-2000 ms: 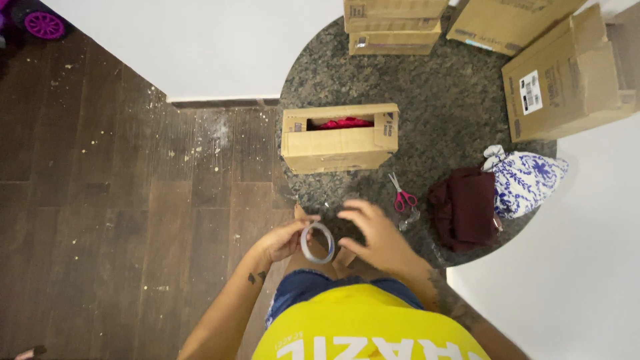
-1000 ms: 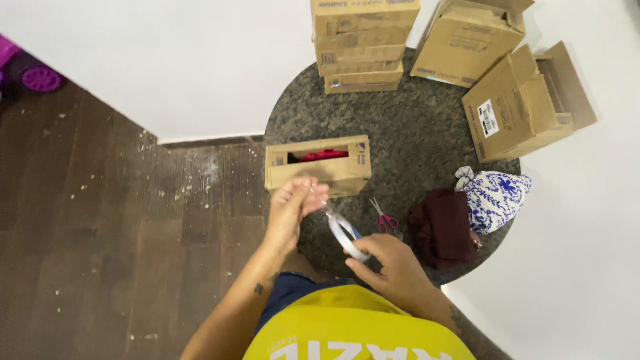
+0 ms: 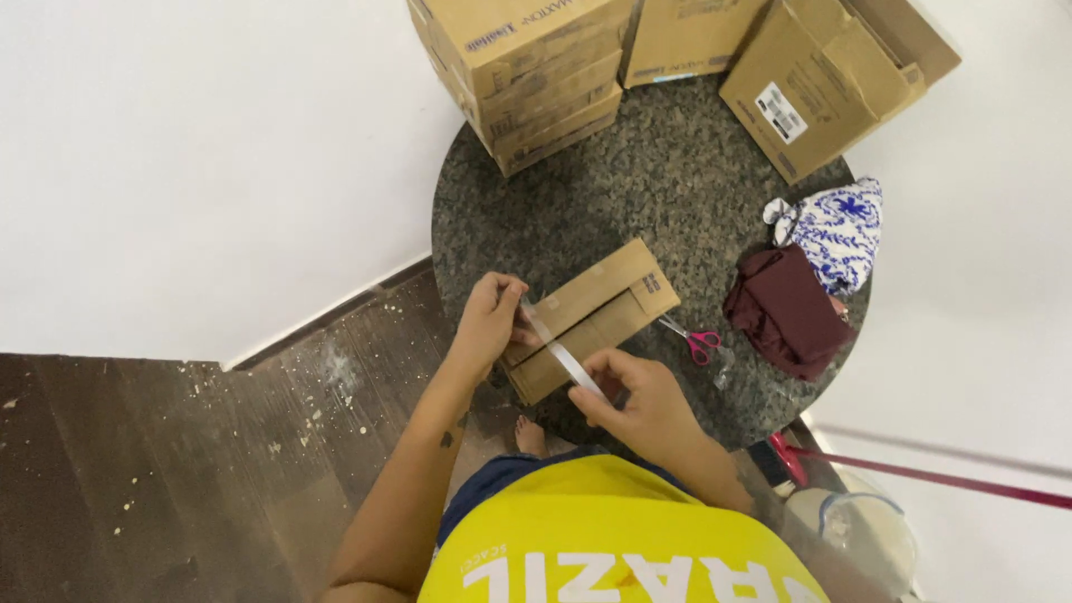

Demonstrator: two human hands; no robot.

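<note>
A small cardboard box (image 3: 599,322) lies at an angle near the front edge of the round granite table, its top slot narrow and dark. My left hand (image 3: 494,322) pinches the free end of a strip of clear tape over the box's left part. In my right hand (image 3: 632,394) is the roll of tape (image 3: 574,368), seen nearly edge-on, with the strip running from it to my left fingers. Pink-handled scissors (image 3: 697,339) rest just right of the box, and a crumpled bit of clear plastic (image 3: 724,368) lies beside them.
Stacked cardboard boxes (image 3: 544,92) stand at the back of the granite table (image 3: 670,184), with an opened box (image 3: 825,92) at the back right. Folded maroon fabric (image 3: 787,310) and a blue-and-white cloth bundle (image 3: 837,234) lie at the right. A red broom (image 3: 787,461) and a bucket (image 3: 863,536) are on the floor.
The small box now sits at an angle, and its slot no longer shows the red contents seen earlier. Tape is stretched between my hands above it. The view has shifted.
</note>
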